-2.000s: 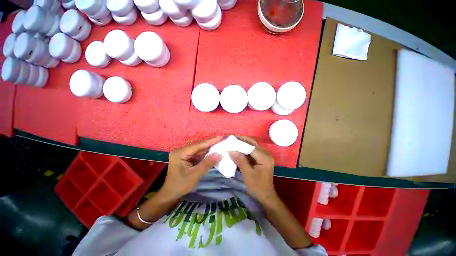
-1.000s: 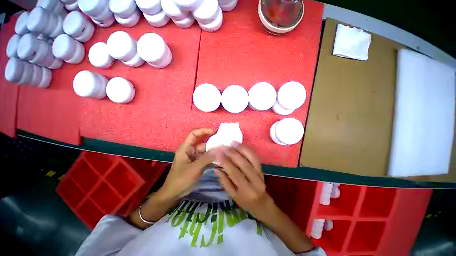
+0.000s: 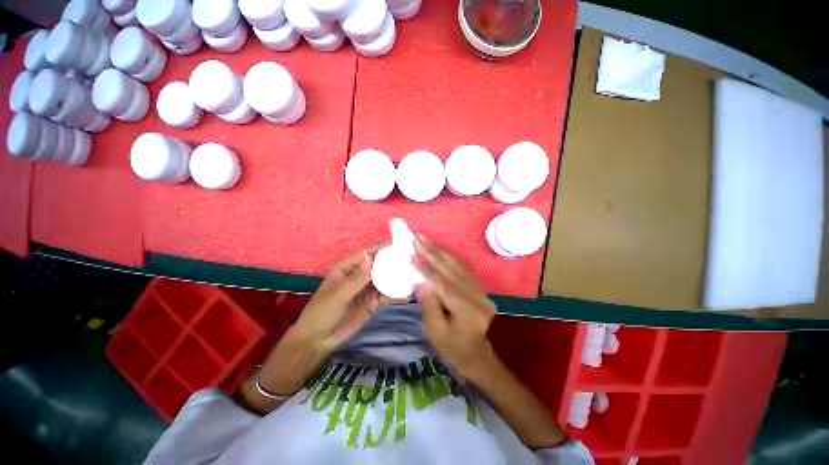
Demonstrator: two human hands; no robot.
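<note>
A white round unit (image 3: 393, 272) is held between my two hands at the front edge of the red mat (image 3: 273, 213). My left hand (image 3: 344, 295) grips its left side. My right hand (image 3: 452, 295) is on its right side with a white wiping cloth (image 3: 401, 234), whose tip sticks up behind the unit. My right fingers cover part of the cloth. A row of white units (image 3: 421, 176) stands behind my hands, and another pair (image 3: 520, 232) stands to the right.
Many white units (image 3: 56, 95) cluster at the left and back. A dish (image 3: 499, 47) is at the back. Brown board (image 3: 627, 200) holds spare wipes (image 3: 630, 70) and a foam sheet (image 3: 764, 200). Divided red trays (image 3: 186, 345) sit below the bench edge; the right one (image 3: 650, 390) holds units.
Two seconds ago both hands held only the cloth; now they hold a white unit with it. A unit has been added beside the one at the right. The view has shifted slightly.
</note>
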